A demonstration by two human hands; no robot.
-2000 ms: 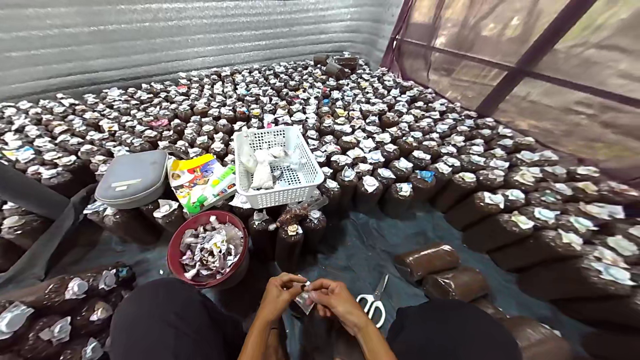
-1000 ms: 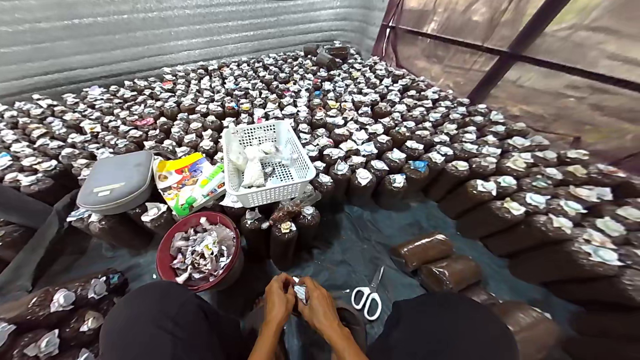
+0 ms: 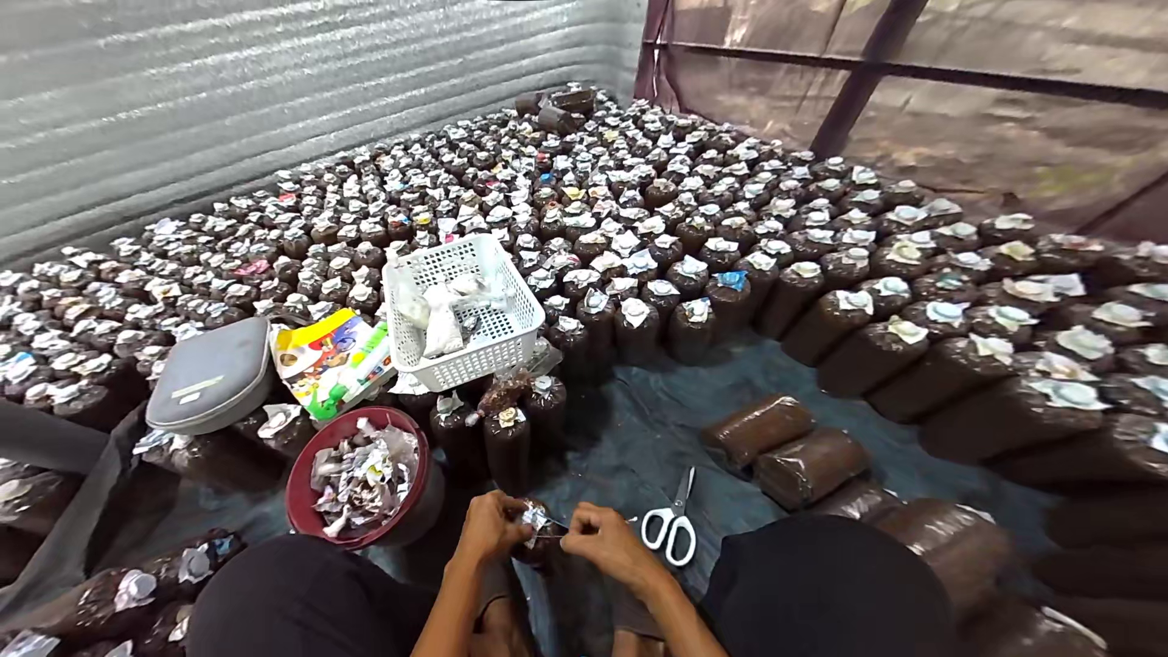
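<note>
Between my knees stands a dark-filled plastic bag (image 3: 531,553), its top capped with crumpled whitish paper (image 3: 534,518). My left hand (image 3: 495,529) is at the left of that top, thumb and finger pinched by the paper. At its right, my right hand (image 3: 598,544) pinches a thin strand (image 3: 549,537) stretched across the bag's neck between both hands. Whether the strand is string or a rubber band cannot be told. White-handled scissors (image 3: 671,529) lie on the dark sheet, right of my right hand, blades pointing away.
A red bucket (image 3: 294,497) of paper scraps stands at left. Behind it are a grey zip case (image 3: 212,374), a colourful packet (image 3: 328,358) and a white plastic basket (image 3: 464,372) holding bags of white material. Rows of paper-capped bags (image 3: 636,330) surround the dark sheet (image 3: 630,429); several brown bags (image 3: 810,465) lie at right.
My hands were close together over the paper-topped bag; now they are apart, with a thin strand stretched between them. The scissors have stayed on the sheet.
</note>
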